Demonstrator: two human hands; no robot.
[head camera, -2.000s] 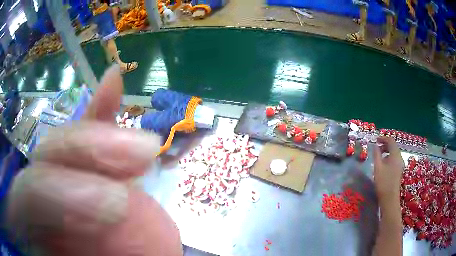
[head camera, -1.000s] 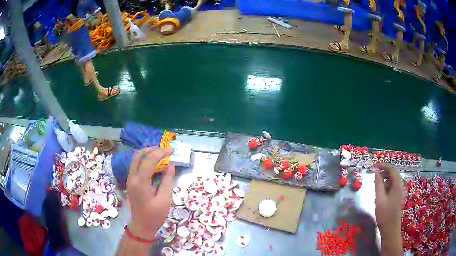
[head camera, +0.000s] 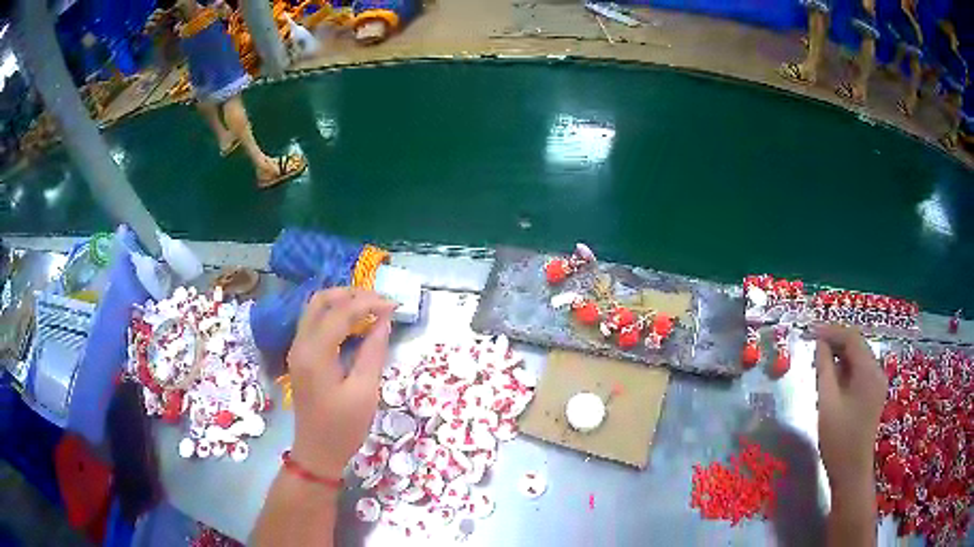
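Note:
My bare left hand (head camera: 336, 374) is raised at the upper left of the pile of white discs with red marks (head camera: 449, 427). Its thumb and forefinger are nearly together; I cannot tell whether a tiny part is between them. My bare right hand (head camera: 851, 395) has its fingertips near the lined-up red-and-white figures (head camera: 844, 306). Something pale may be at its fingertips, too small to tell. Small red parts (head camera: 735, 486) lie left of that hand, with the heap of red-and-white figures (head camera: 927, 438) right of it. A round white dish (head camera: 585, 411) sits on a brown board (head camera: 545, 395).
A dark slab (head camera: 513, 305) holds several red figures. A blue cloth bundle (head camera: 310, 256) with orange ties lies behind my left hand. A second disc pile (head camera: 208, 374) and a pale purple bin (head camera: 101, 331) are at the left. A person's legs (head camera: 248, 134) show beyond the table.
My left hand has moved from close before the camera to beside the disc pile, its fingertips now closer together. My right hand stays near the figure row. The view has shifted.

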